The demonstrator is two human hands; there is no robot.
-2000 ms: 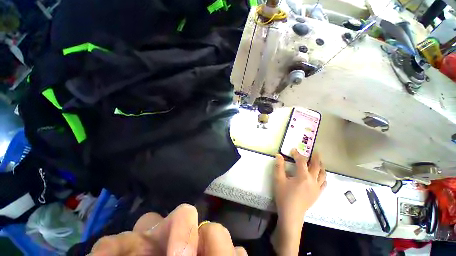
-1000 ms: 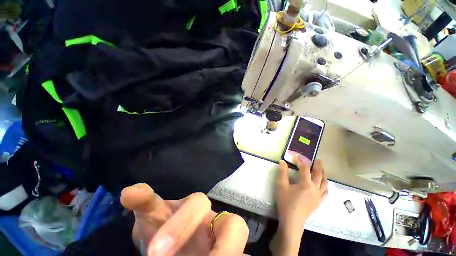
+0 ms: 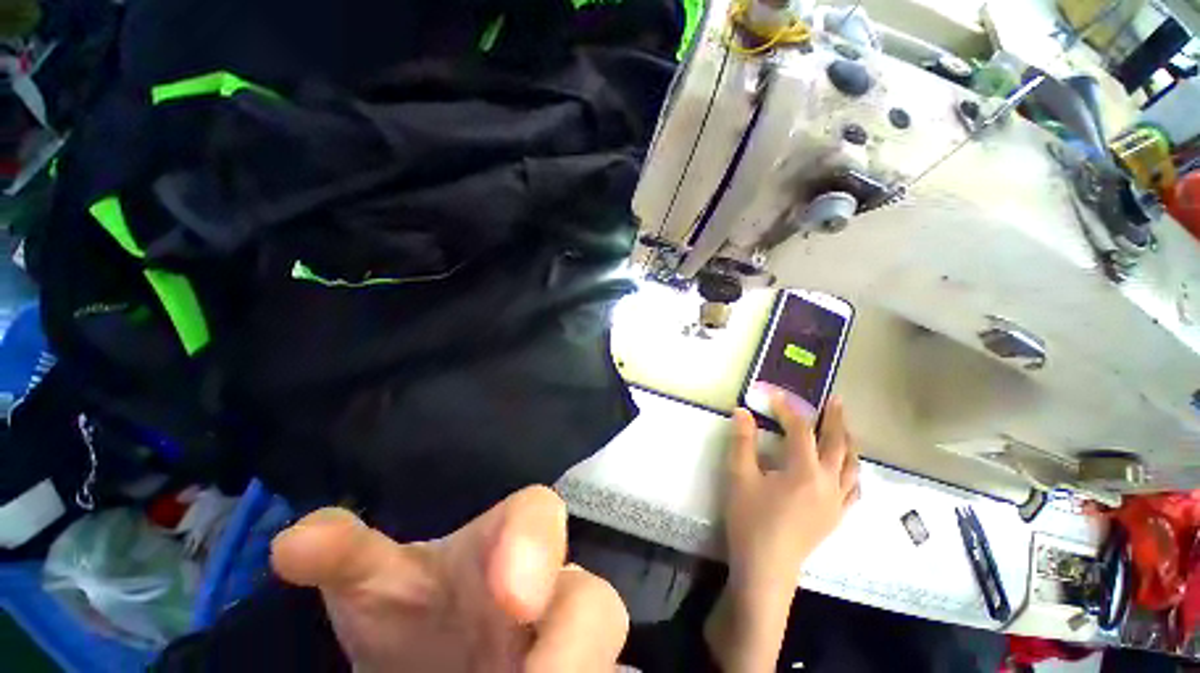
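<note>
A smartphone (image 3: 799, 352) with a white front, a dark screen and a green patch on it lies on the cream machine bed, right of the needle area. My right hand (image 3: 786, 493) grips its lower end, thumb and a finger at the side edges, another fingertip on the lower screen. My left hand (image 3: 461, 585) is large and close at the bottom, fingers apart, nothing visible in it, partly cut off by the lower edge. A black garment (image 3: 434, 355) with neon green trim (image 3: 180, 310) lies heaped left of the needle, its edge near the lit presser foot (image 3: 665, 270).
The cream sewing machine head (image 3: 921, 250) stands at right. Snips (image 3: 983, 563) and a small grey plate (image 3: 913, 527) lie on the white table edge (image 3: 645, 489). Red cloth (image 3: 1161, 559) is at the right end. A blue basket (image 3: 234, 559) holding a clear bag (image 3: 119, 572) is at lower left.
The phone screen has gone from a light pink-white page to dark with a green patch. My left hand's fingers, bunched together at first, have spread. My right hand stays at the phone.
</note>
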